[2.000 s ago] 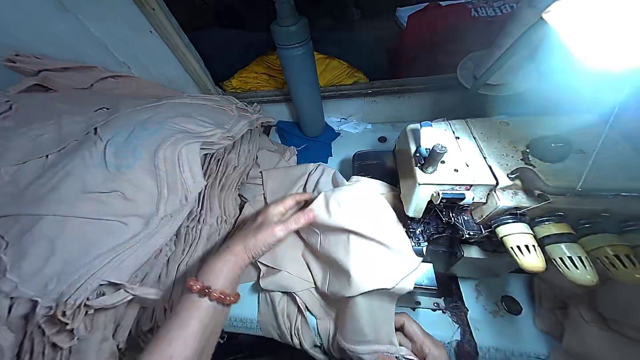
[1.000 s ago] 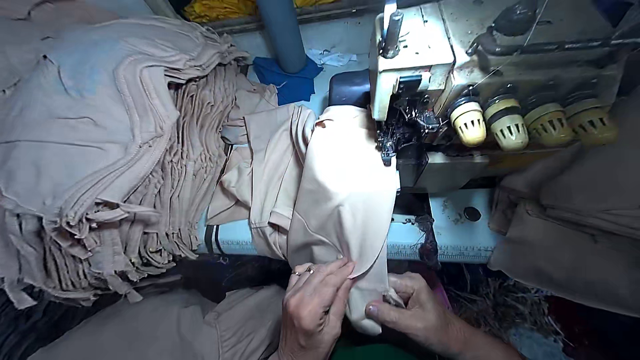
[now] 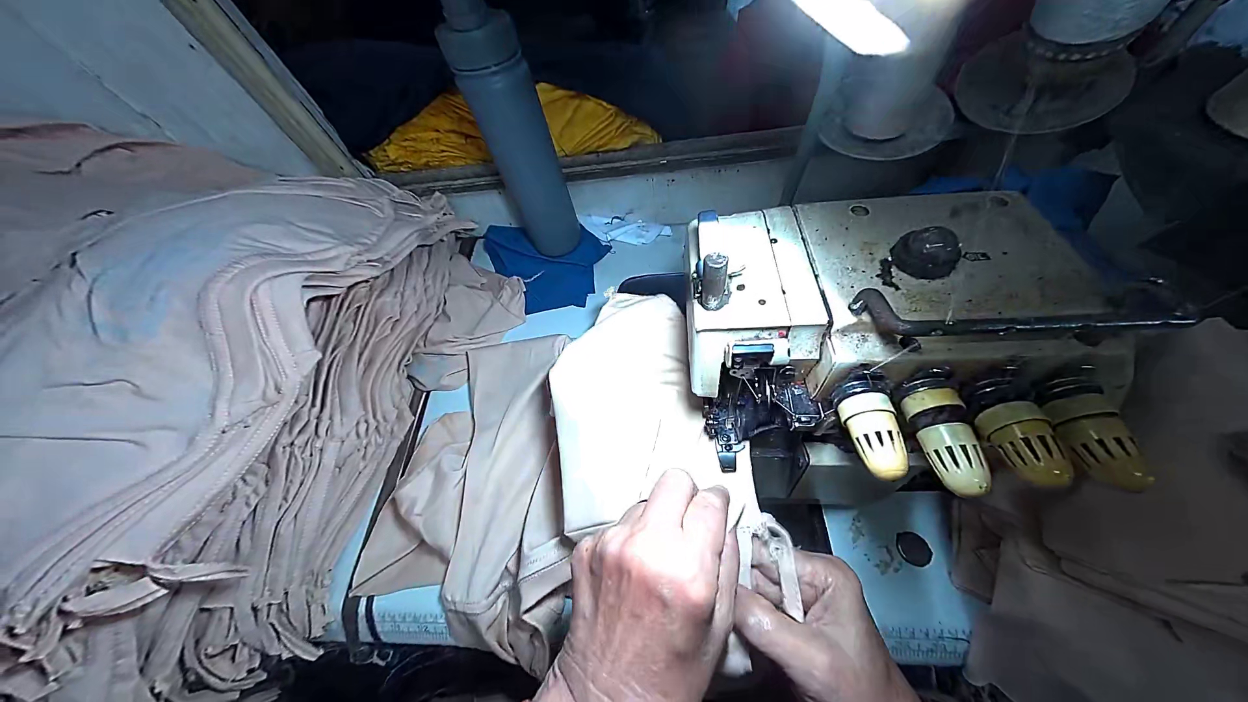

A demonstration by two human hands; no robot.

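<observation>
A beige fabric piece [image 3: 624, 409] lies brightly lit at the presser foot [image 3: 727, 456] of an overlock sewing machine [image 3: 760, 263], its right edge passing under the foot. Just in front of the foot, my left hand [image 3: 653, 585] presses and pinches the fabric, fingertips together. My right hand [image 3: 819, 624] is beside it to the right, thumb and fingers gripping the fabric's near edge, where a narrow looped strip [image 3: 780, 561] stands up. More of the beige garment spreads folded to the left of my left hand.
A tall stack of beige garments [image 3: 146, 341] fills the left side. Behind are a grey post [image 3: 517, 136], a blue cloth scrap [image 3: 551, 268] and yellow fabric [image 3: 585, 122]. Yellowed tension knobs [image 3: 873, 434] jut from the machine's front. Dark beige fabric [image 3: 1131, 585] hangs at the right.
Two seconds ago my left hand lay flat on the fabric, further left. Both hands now work at its near edge, closer to the presser foot than one second ago. The view has shifted.
</observation>
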